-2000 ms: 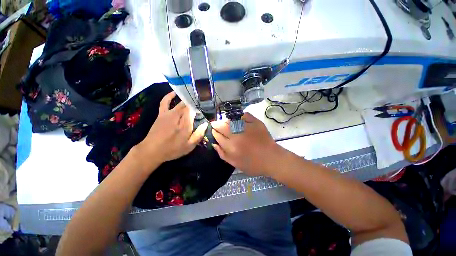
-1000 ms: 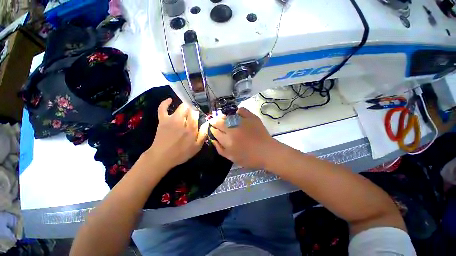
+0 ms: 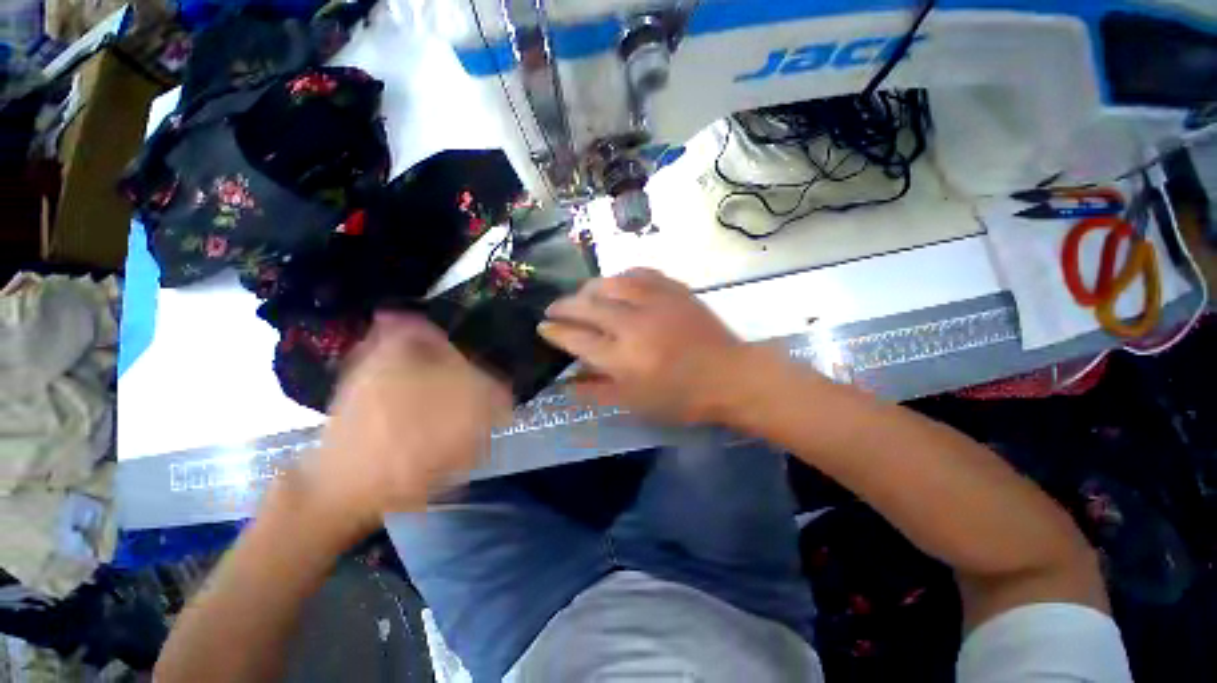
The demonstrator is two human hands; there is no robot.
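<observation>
The black floral garment piece (image 3: 501, 307) lies on the table left of and in front of the presser foot (image 3: 627, 207), its edge near the needle area. My left hand (image 3: 414, 414) is blurred, over the cloth's front edge; whether its fingers hold cloth I cannot tell. My right hand (image 3: 641, 340) is at the cloth's right edge, in front of the presser foot, fingers extended; its grip is unclear. The white sewing machine head (image 3: 828, 60) with a blue stripe stands above.
A greyer floral heap (image 3: 200, 200) lies at the table's left. Black cord (image 3: 828, 167) is tangled on the machine bed. Red and orange scissors (image 3: 1110, 278) and small snips (image 3: 1068, 202) lie at right. A ruler strip (image 3: 921, 340) runs along the front edge. Cream cloth (image 3: 54, 414) is at far left.
My left hand has moved away from the needle toward the front left. My right hand has drawn back from the presser foot. The cloth is rearranged, and the camera view has shifted.
</observation>
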